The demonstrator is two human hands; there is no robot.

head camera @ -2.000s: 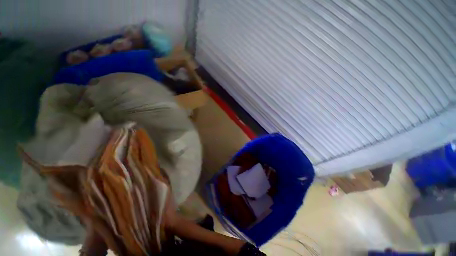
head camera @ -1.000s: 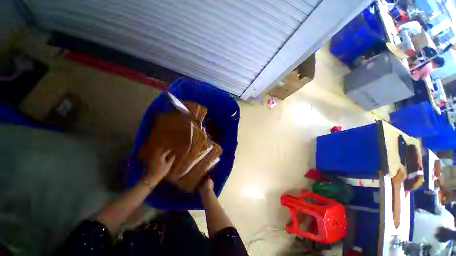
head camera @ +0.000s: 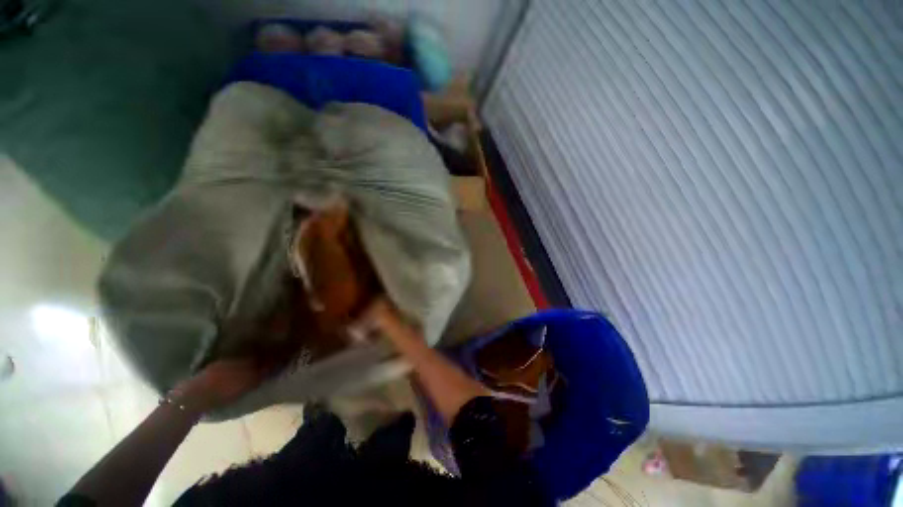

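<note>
A large grey-beige woven sack (head camera: 188, 257) bulges in front of me, with an opening in its side. Orange-brown cut pieces (head camera: 335, 262) with paler edges show in the opening. My left hand (head camera: 223, 381) is at the lower left edge of the opening; its fingers are blurred and partly hidden. My right hand (head camera: 374, 325) is at the right side of the opening, against the brown pieces; it is blurred and its grip is unclear. The blue bin (head camera: 594, 396) stands right of the sack, with brown and whitish pieces inside, partly covered by my right sleeve.
A green sack (head camera: 79, 119) stands at the left. A blue crate (head camera: 327, 79) with pinkish-brown bundles is behind the sack, beside an open cardboard box (head camera: 470, 188). A white ribbed shutter (head camera: 713, 198) fills the right. Another cardboard box (head camera: 703, 463) and a blue container (head camera: 847, 482) are at lower right.
My hands held a stack of brown pieces over the blue bin a second ago. They have moved left to the sack's opening, and the view has turned left. The stack is out of my hands.
</note>
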